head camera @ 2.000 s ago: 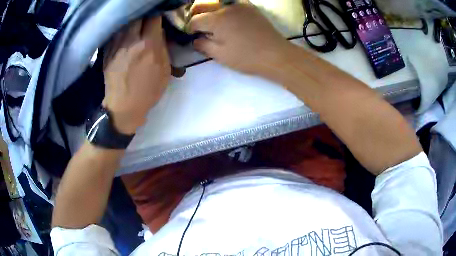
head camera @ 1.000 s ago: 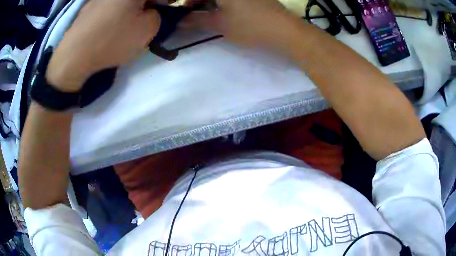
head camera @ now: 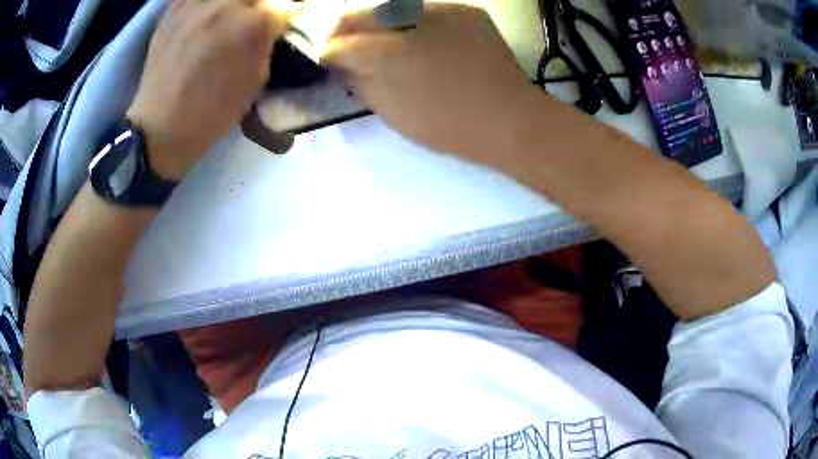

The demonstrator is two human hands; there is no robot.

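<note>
My left hand, with a black watch on the wrist, is at the upper left, its fingers at dark cloth under a bright lamp. My right hand is at the top centre, its fingertips at the other side of the dark cloth. Both hands are close together near the needle area, which is washed out by glare and cut off by the top edge. Each hand's grip on the cloth is partly hidden and blurred. The bed cover with its dark outline shows below the hands.
Black-handled shears lie right of my right hand, beside a phone with a lit screen. A measuring scale runs along the table's front edge. Light cloth is heaped at left and hangs at the right.
The heaped cloth that covered the upper left two seconds ago has moved off the table top. My left hand moved left and up, then slightly right. The dark cloth between the hands has shifted left.
</note>
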